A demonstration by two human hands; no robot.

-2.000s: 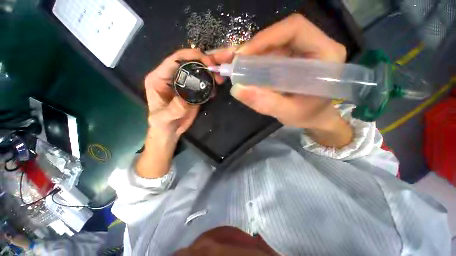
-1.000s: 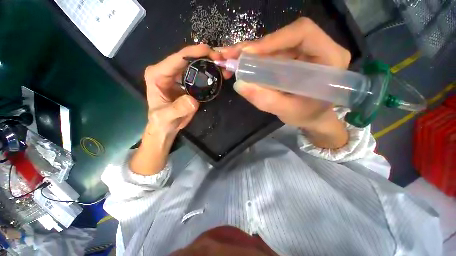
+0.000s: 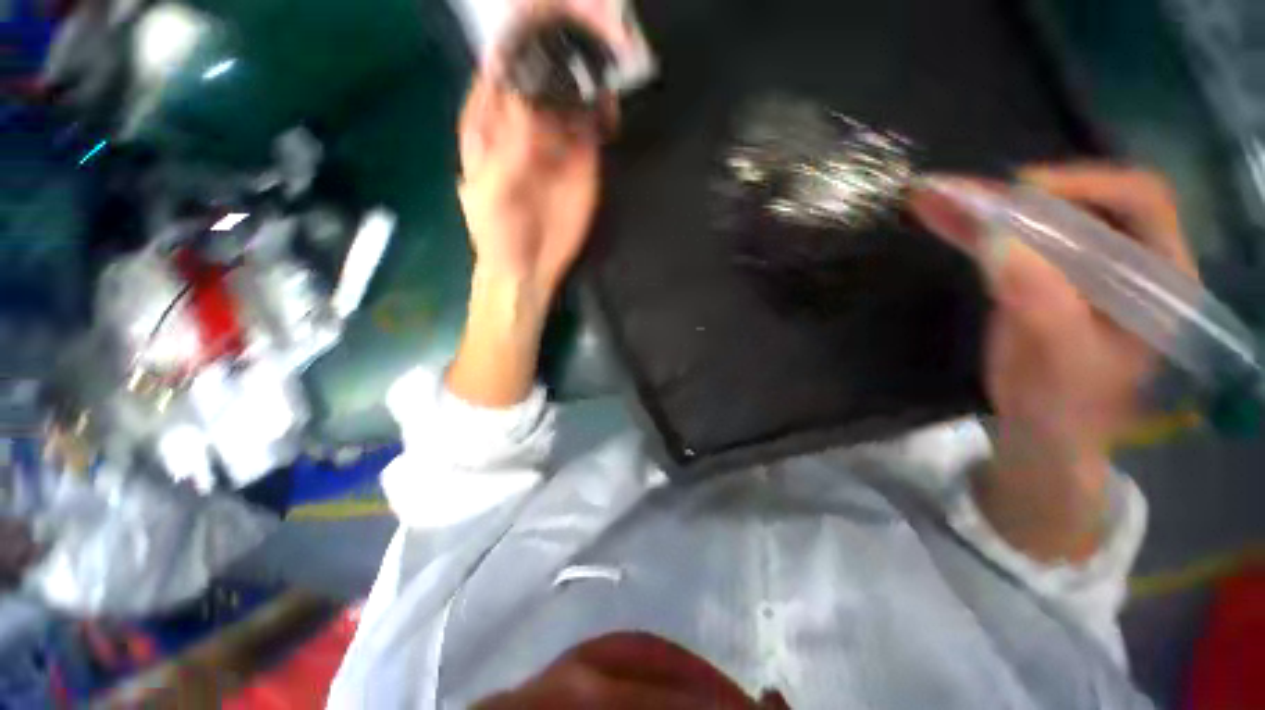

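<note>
The picture is blurred. My left hand (image 3: 525,194) holds the round black device housing (image 3: 558,63) at the upper left, over the tray's left edge and in front of the white pad (image 3: 633,56). My right hand (image 3: 1061,305) holds the clear dispensing syringe (image 3: 1110,264) at the right, its tip end pointing left near the heap of small metal parts (image 3: 819,164). The heap lies on the black tray (image 3: 832,347), between my hands. The syringe's green cap (image 3: 1239,411) is partly cut off by the right edge.
A green bench top (image 3: 402,125) lies left of the tray. Blurred clear and white items with a red part (image 3: 208,312) sit at the left. Part of a person in a pale smock (image 3: 153,534) shows at the lower left. A red bin (image 3: 1232,645) stands at the lower right.
My hands have moved apart. The left hand has gone up with the housing; the right hand has moved right with the syringe, away from the housing. The whole view has shifted too.
</note>
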